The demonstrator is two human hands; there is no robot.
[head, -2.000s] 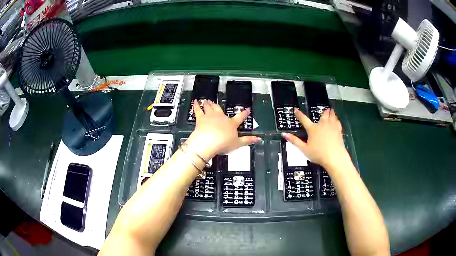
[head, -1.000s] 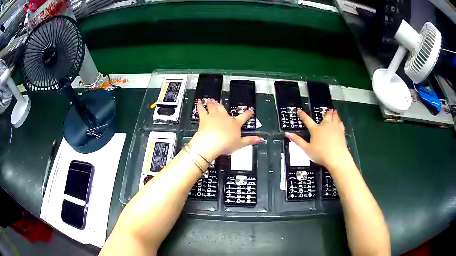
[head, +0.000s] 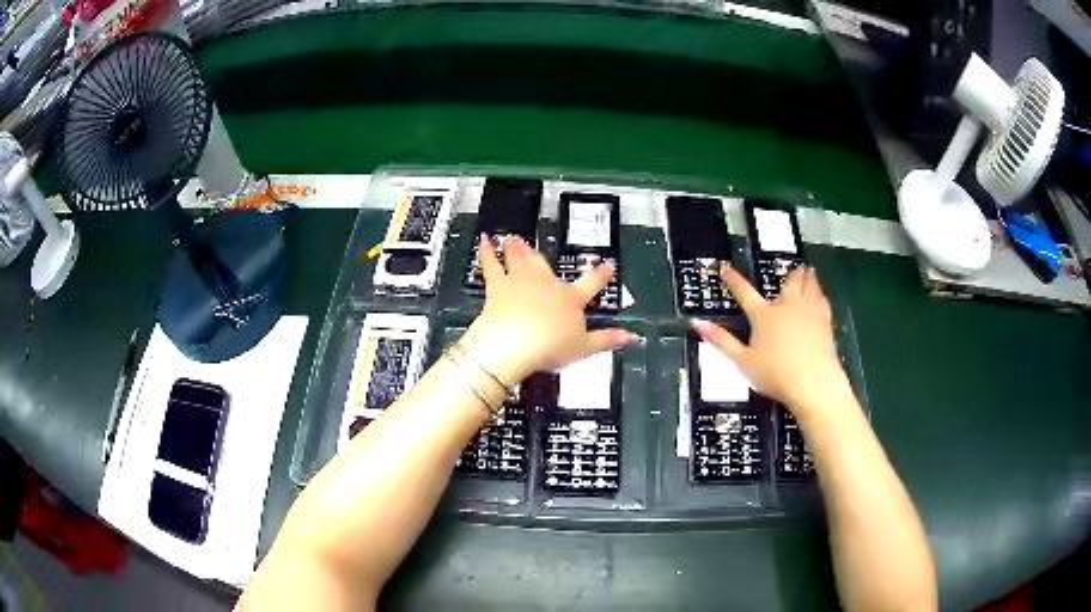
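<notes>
A clear blister tray [head: 652, 493] holds black keypad phones in two rows. My left hand [head: 532, 313] is spread over the tray, fingertips on the keypads of a dark-screened phone [head: 511, 213] and a lit phone [head: 589, 225] in the back row. My right hand [head: 784, 329] is spread likewise, touching another dark-screened phone [head: 699, 230] and a phone with a lit screen [head: 774, 230]. Front-row phones, such as this one [head: 583, 448] and this one [head: 726, 442], show white screens. Others there are partly hidden by my arms. Two white phone backs [head: 413, 239] lie in the left pockets.
A black desk fan [head: 221, 287] stands at the left, behind a white sheet [head: 269, 407] with a black smartphone [head: 188, 460] on it. White desk fans stand at the far left [head: 54, 257] and right [head: 945, 221]. The green mat [head: 538, 90] runs behind the tray.
Two back-row screens have turned from dark to lit, one by my left thumb side and the rightmost one. My hands stay on the same phones; the view has shifted slightly.
</notes>
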